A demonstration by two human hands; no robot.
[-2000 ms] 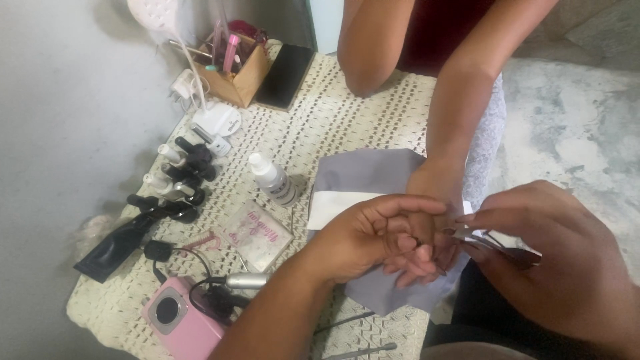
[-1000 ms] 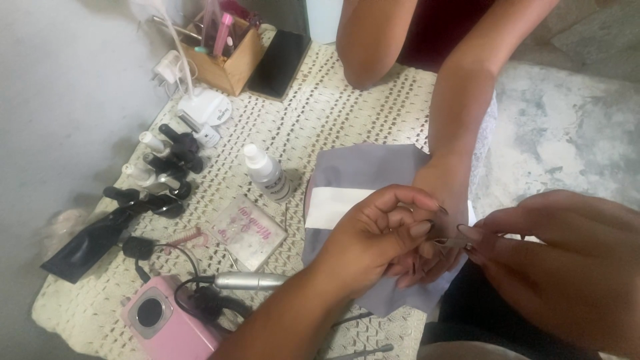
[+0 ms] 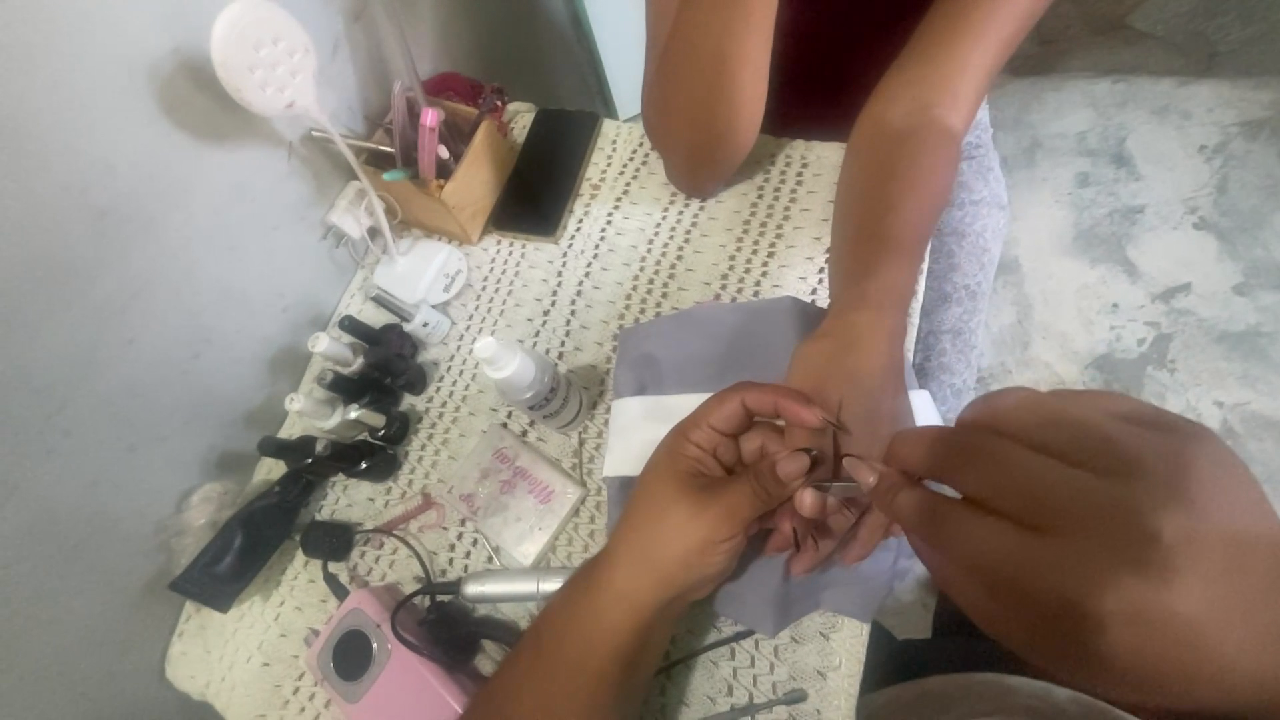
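My left hand [image 3: 715, 490] is closed around fingers of the other person's hand [image 3: 855, 375], which lies on a grey cloth [image 3: 715, 345] with a white band. Between thumb and fingertips, my right hand [image 3: 1060, 510] pinches a thin metal tool [image 3: 838, 486], its tip at the held fingers; the tool's kind is hard to tell, as my fingers hide most of it. Left of the cloth stand a white spray bottle [image 3: 530, 383] and a flat clear box with pink writing [image 3: 520, 492].
On the lace tablecloth [image 3: 690, 240] are nail polish bottles [image 3: 350, 400], a black tube [image 3: 245, 540], a pink nail drill unit [image 3: 385, 655] with its silver handpiece [image 3: 515, 584], a phone [image 3: 547, 172], a wooden box of tools [image 3: 465, 190], a white lamp [image 3: 425, 270] and metal tools [image 3: 755, 705].
My right hand has stayed at the other person's fingers with the tool, its wrist turned somewhat. My left hand keeps its hold.
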